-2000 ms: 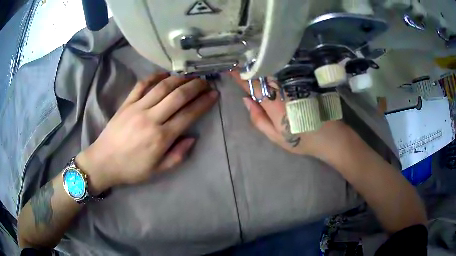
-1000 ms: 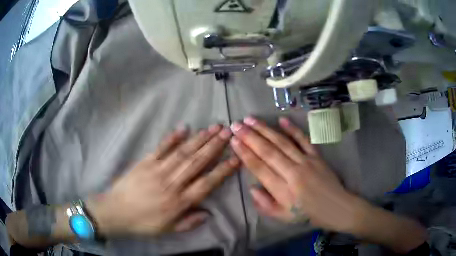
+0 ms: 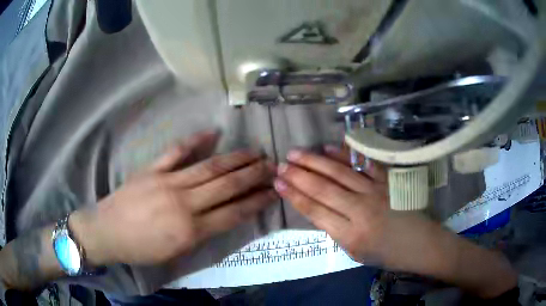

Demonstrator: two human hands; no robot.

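Note:
The taupe garment piece [image 3: 143, 113] is spread under the cream sewing machine head [image 3: 287, 36]. A thin dark seam [image 3: 272, 134] runs down it from the head to between my hands. My left hand [image 3: 191, 197] lies flat on the cloth left of the seam, somewhat blurred, with a watch at the wrist. My right hand [image 3: 341, 197] lies flat right of the seam, its fingertips close to those of my left hand. Neither hand grips the cloth. The needles and presser foot are hidden behind the head.
A white table edge with a printed measuring scale [image 3: 281, 254] shows below my hands. Ribbed cream tension dials [image 3: 409, 188] and wire guides hang over my right hand. More white table surface [image 3: 515, 170] and a blue thing [image 3: 488, 222] are at the right.
My hands came together beside the seam, my right hand moving out from near the needle area. The cloth has moved forward, uncovering the scale. The machine head looks larger and nearer.

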